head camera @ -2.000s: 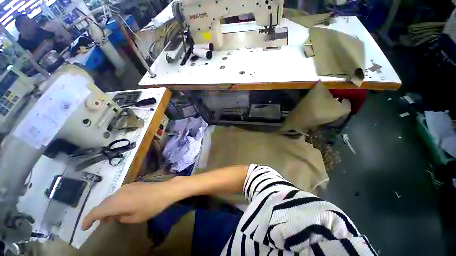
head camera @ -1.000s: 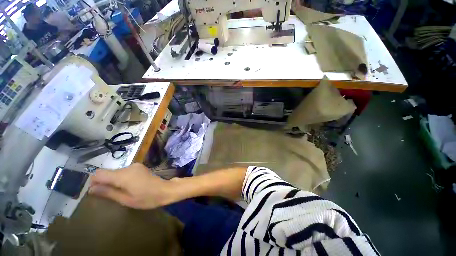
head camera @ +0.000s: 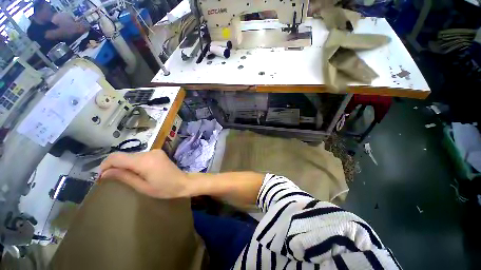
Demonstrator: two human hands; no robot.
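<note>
My right hand [head camera: 145,171] pinches the upper edge of a khaki panel [head camera: 129,227], which spreads over the near table edge and my lap. My left hand is not in view. The cream sewing machine [head camera: 68,105] stands at the left with a paper sheet taped on its arm. Its needle area is at the lower left rim, blurred. A smartphone [head camera: 74,189] lies on the white tabletop left of my hand. Shears [head camera: 126,145] lie beyond my hand, partly hidden by it.
A second flatbed machine [head camera: 253,23] stands on the neighbouring table [head camera: 263,66], with crumpled khaki cloth [head camera: 348,60] on its right side. Below are a khaki panel stack [head camera: 279,163] and crumpled white scraps [head camera: 198,145]. A person [head camera: 53,26] sits at the far upper left.
My right hand has moved up the table, raising the khaki panel, and now partly covers the shears. The khaki cloth on the neighbouring table has bunched up and no longer hangs over its edge.
</note>
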